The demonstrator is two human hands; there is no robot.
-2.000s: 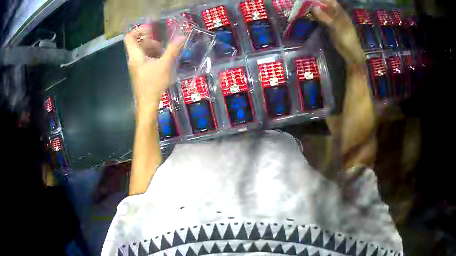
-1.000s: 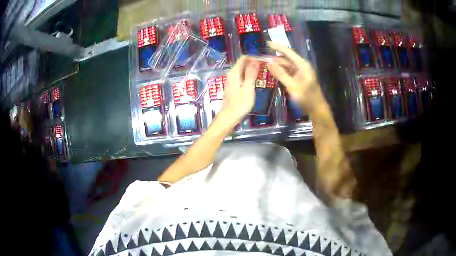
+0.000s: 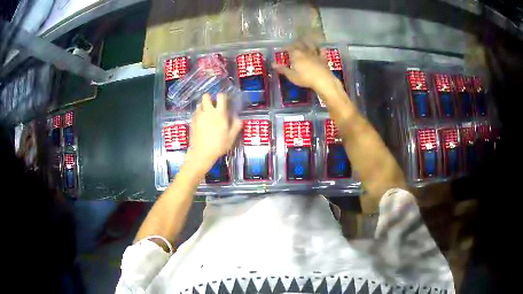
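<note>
A clear blister tray (image 3: pixel 259 188) lies in front of me with two rows of printed packs, red on top and blue below, such as this pack (image 3: pixel 298 150). Clear loose plastic pieces (image 3: pixel 198 85) lie over the upper left packs. My left hand (image 3: pixel 212 129) is over the tray's left middle, fingers at the lower edge of the clear pieces; whether it grips one is unclear. My right hand (image 3: pixel 307 66) is blurred over the fourth pack of the far row and partly hides it. I cannot tell whether it holds anything.
A second filled tray (image 3: pixel 406 135) lies at the right. More packs (image 3: pixel 69 163) show at the far left. The dark green conveyor (image 3: pixel 114 140) runs under the trays. A brown board (image 3: pixel 189 28) lies beyond the tray, next to a grey-white metal rail (image 3: pixel 129 72).
My hands were together over the near row around a pack; now they are apart. My left hand moved left to the clear pieces, my right hand to the far row. The tray appears lower in view.
</note>
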